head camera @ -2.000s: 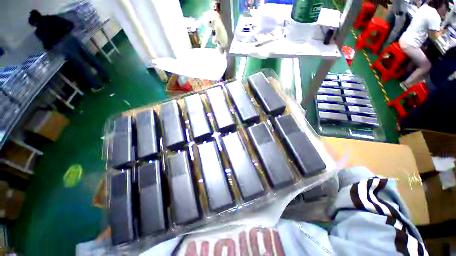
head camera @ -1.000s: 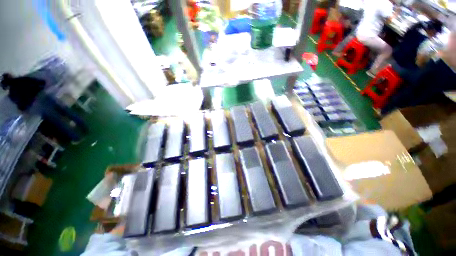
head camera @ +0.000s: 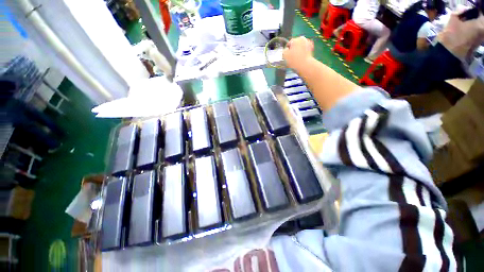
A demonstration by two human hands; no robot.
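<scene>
My right hand (head camera: 299, 51) is stretched forward over the white shelf, its fingers closed on a thin greenish ring (head camera: 276, 52), perhaps a tape roll. My left hand is not in view. In front of me a clear blister tray (head camera: 223, 229) holds two rows of dark grey oblong units (head camera: 207, 191). Another tray layer with dark units shows under its near right corner, beside a limp clear or whitish sheet.
The white shelf (head camera: 212, 70) bears a green tub (head camera: 237, 17) and small items between grey posts. Another tray of units (head camera: 301, 98) lies beyond my forearm. Cartons (head camera: 467, 125) stand at right. People sit near red stools (head camera: 383, 71). A white sheet (head camera: 139, 101) lies behind the tray.
My right arm has reached forward from beside the tray to the shelf, and the hand now holds the ring. The view has shifted; the tray still holds its two rows of units.
</scene>
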